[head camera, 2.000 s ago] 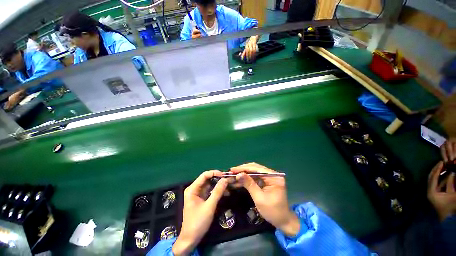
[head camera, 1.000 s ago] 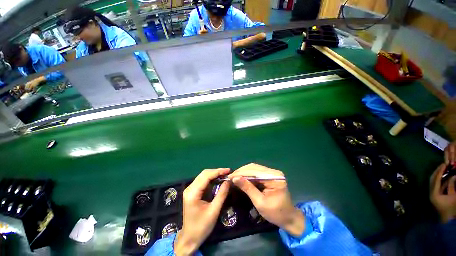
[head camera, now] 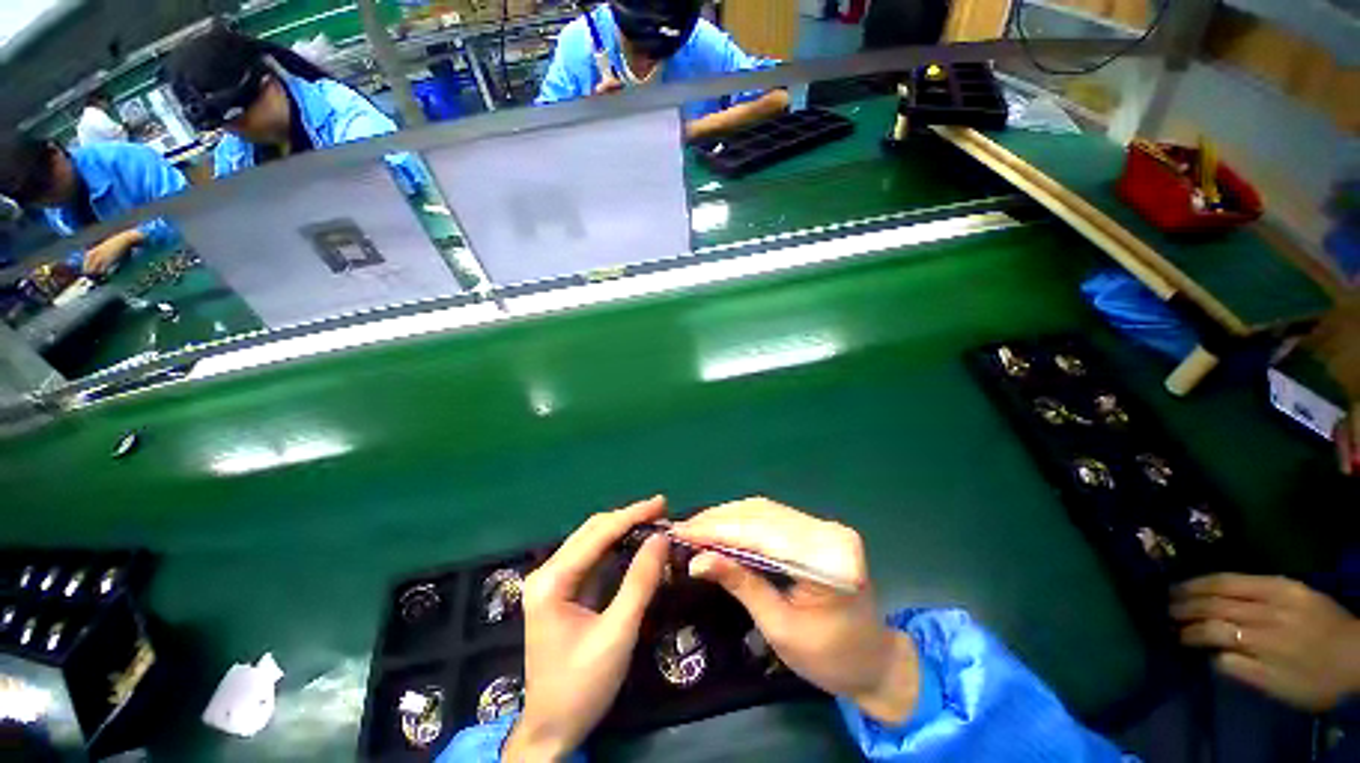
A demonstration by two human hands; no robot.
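My left hand [head camera: 589, 611] pinches a small round metal piece [head camera: 644, 534] between thumb and fingertips; the fingers mostly hide it. My right hand [head camera: 798, 596] holds a thin rod-like tool [head camera: 776, 564], its inner end at the piece and its outer end pointing right and slightly down. Both hands are above a black compartment tray [head camera: 463, 644]. Round silver and gold pieces lie in its pockets, one [head camera: 683, 653] between my wrists. Some pockets are hidden by my hands.
A second black tray [head camera: 1066, 432] with round pieces lies right, a neighbour's hand [head camera: 1268, 634] at its near end. Left are a small disc [head camera: 127, 443], white tissue [head camera: 243, 695], a filled tray [head camera: 60, 584] and a black box [head camera: 120, 678]. A divider and wood-edged shelf [head camera: 1193, 254] stand beyond.
The tool in my right hand has tilted from near level to sloping down rightward. The loose disc has shifted left. The neighbour's hand has moved onto the right tray's near end.
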